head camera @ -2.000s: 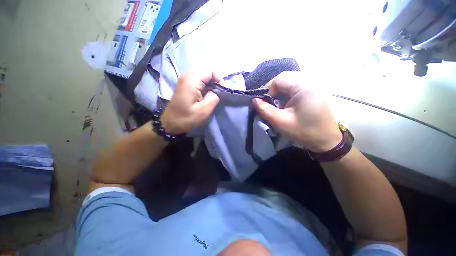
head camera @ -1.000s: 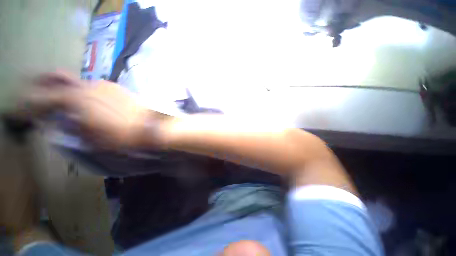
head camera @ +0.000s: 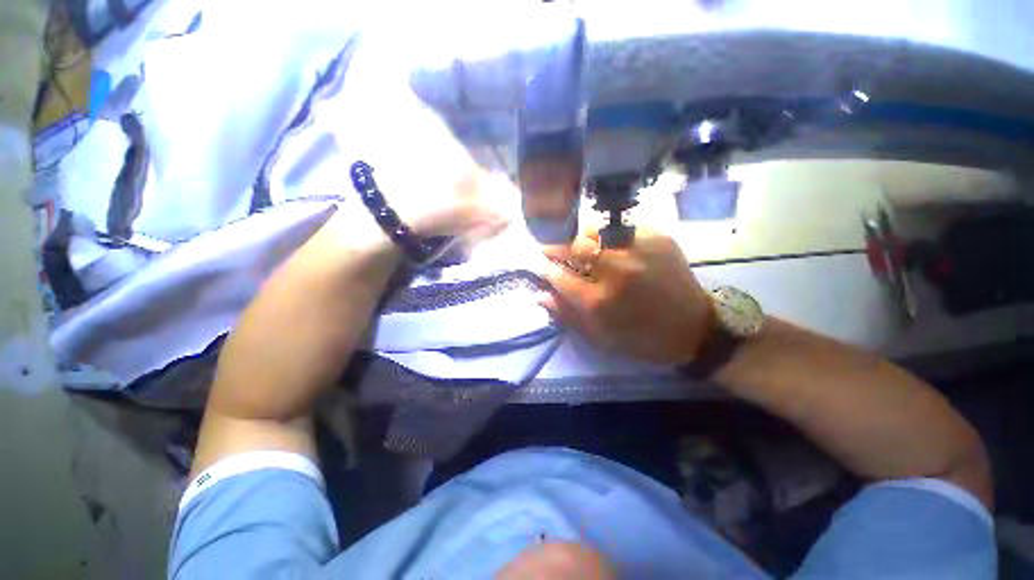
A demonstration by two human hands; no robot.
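Observation:
The white-backed grey garment (head camera: 204,295) spreads over the table from the left to the sewing machine. Its herringbone edge strip (head camera: 465,292) runs up to my right fingertips. My right hand (head camera: 635,297) is just below the needle area, fingers curled with the cloth edge at their tips. My left hand (head camera: 459,221) lies on the cloth left of the needle; glare washes out its fingers, so its grip cannot be told. The sewing machine head (head camera: 794,96) crosses above. The needle itself is not clearly seen. Grey herringbone cloth (head camera: 437,402) hangs over the table's front edge.
Snips with red parts (head camera: 888,255) lie right of the needle beside a black and red object (head camera: 964,266). The table's front edge (head camera: 635,389) runs below my right hand. A worn greenish surface (head camera: 23,453) is at far left.
One second ago my arms reached left, blurred. Now my hands are by the needle area with the garment spread left of it. The machine head fills more of the top.

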